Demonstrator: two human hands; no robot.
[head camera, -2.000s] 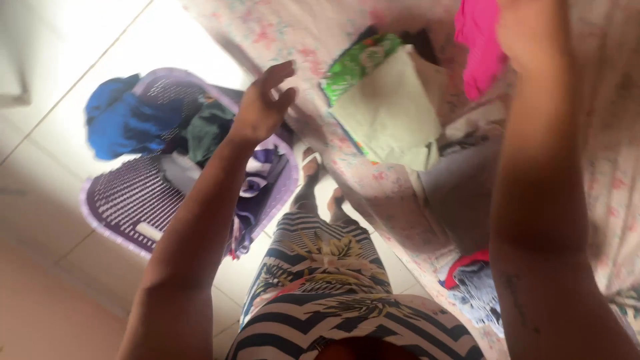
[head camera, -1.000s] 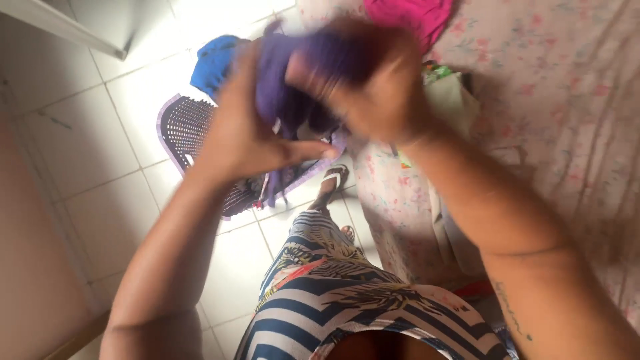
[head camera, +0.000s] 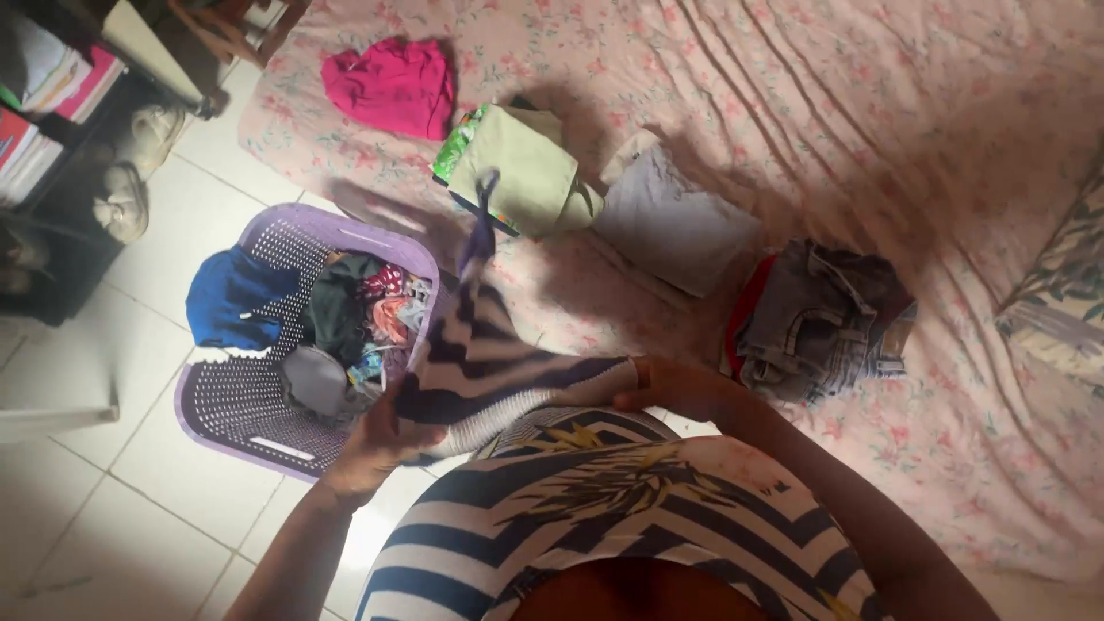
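Observation:
A navy-and-white striped garment (head camera: 492, 345) with a pale elastic-looking edge is stretched between my hands in front of my body. My left hand (head camera: 379, 440) grips its left end, and my right hand (head camera: 677, 385) grips the other end. The garment's far part reaches toward the bed, ending in a twisted purple strip. Beside my left hand, the purple plastic laundry basket (head camera: 285, 466) holds a dark green cloth (head camera: 339, 309), a grey piece (head camera: 316, 379) and several small garments. A blue garment (head camera: 235, 297) hangs over the basket's far left side.
On the floral bedsheet (head camera: 604, 52) lie a pink garment (head camera: 392, 86), a pale green folded cloth (head camera: 522, 168), a light grey one (head camera: 673, 220) and a pile of grey jeans (head camera: 815, 323). Shoes (head camera: 122, 203) and a dark shelf (head camera: 65, 181) stand at the left, near a white furniture leg (head camera: 65, 420).
The purple bundle gathered between my hands a second ago is no longer bunched up there; a striped garment is now spread between them, lower and nearer my body. The pink garment has left my right hand.

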